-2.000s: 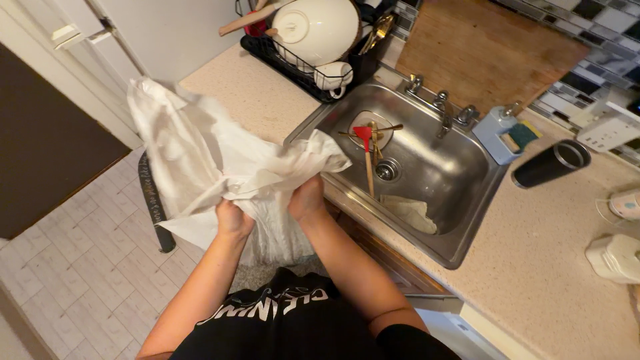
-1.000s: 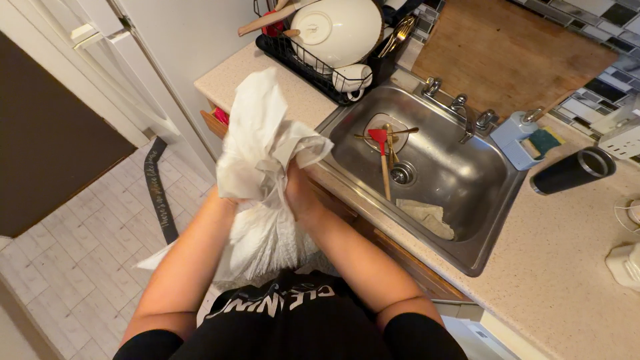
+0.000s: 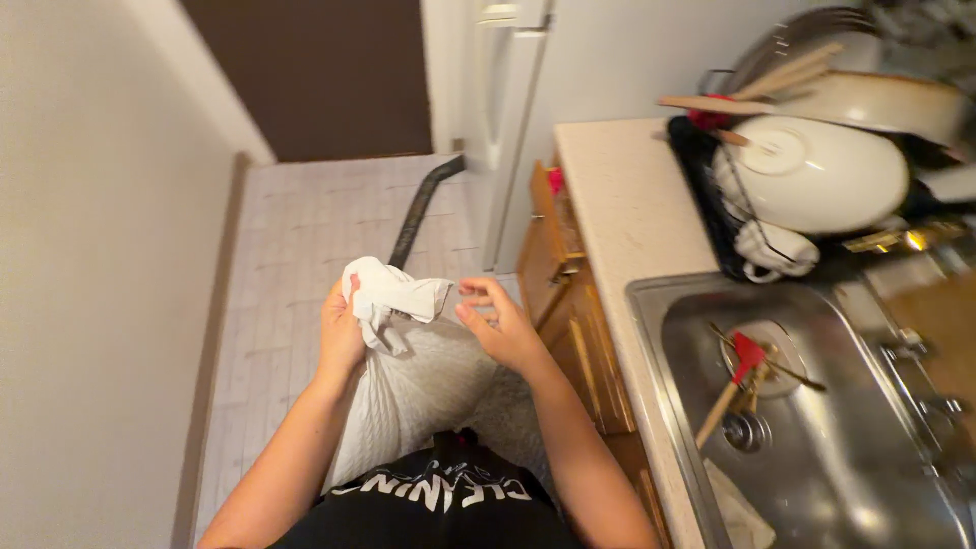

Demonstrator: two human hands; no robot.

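A full white plastic trash bag point(image 3: 427, 374) hangs in front of my body, its top gathered and twisted into a knot-like bunch point(image 3: 400, 297). My left hand point(image 3: 341, 324) grips the gathered neck from the left side, with the thumb showing over the plastic. Just right of the bunch is my right hand point(image 3: 499, 324), its fingers apart and curved, holding nothing. The lower part of the bag is partly hidden by my black shirt.
To the right, a counter point(image 3: 625, 198) holds a dish rack point(image 3: 698, 198) with pots and a mug. A steel sink point(image 3: 839, 473) contains a red-headed utensil point(image 3: 747, 354), a small dish and a cloth. One drawer point(image 3: 557, 217) stands ajar beside the refrigerator point(image 3: 526, 145). A dark strip point(image 3: 419, 213) lies on the floor.
Both hands were on the bag's top before; now my right hand is off it. The loose plastic has become a smaller, tighter bunch. The view has swung left.
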